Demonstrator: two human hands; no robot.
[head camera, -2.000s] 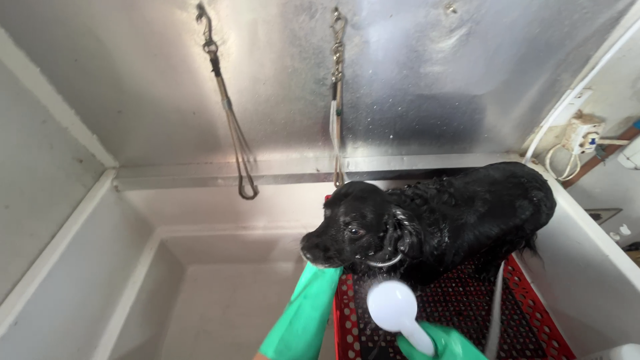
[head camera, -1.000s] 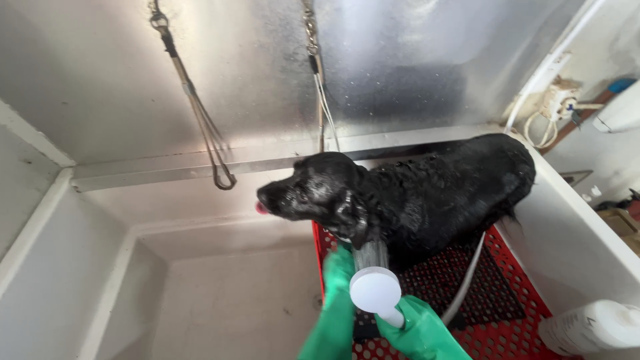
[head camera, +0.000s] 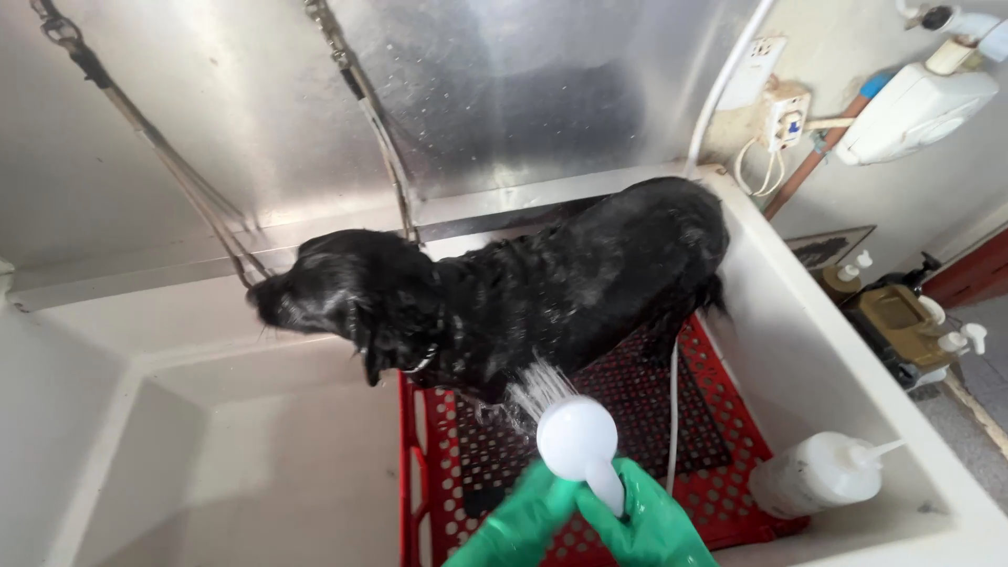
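A wet black dog (head camera: 551, 291) with a light collar stands on a red perforated plastic crate (head camera: 709, 394) with a dark mat, its head toward the left. My right hand (head camera: 642, 512), in a green rubber glove, is closed around the handle of a white shower head (head camera: 577, 438). Water sprays from it onto the dog's chest and front leg. My left hand (head camera: 535, 504), gloved alike and blurred, is just left of the handle beside my right hand; its fingers are partly hidden, and whether it touches the handle is unclear.
The white tub (head camera: 819, 307) surrounds the crate. A white squeeze bottle (head camera: 819, 476) stands at its right. Two tether loops (head camera: 181, 165) hang along the metal back wall. Pump bottles (head camera: 898, 323) stand outside the tub, below a socket (head camera: 786, 118) and a white wall unit (head camera: 913, 110).
My left hand, under the dog's chin at first, has come back beside my right hand. The shower head's spray now shows at the dog's chest. The view has shifted right.
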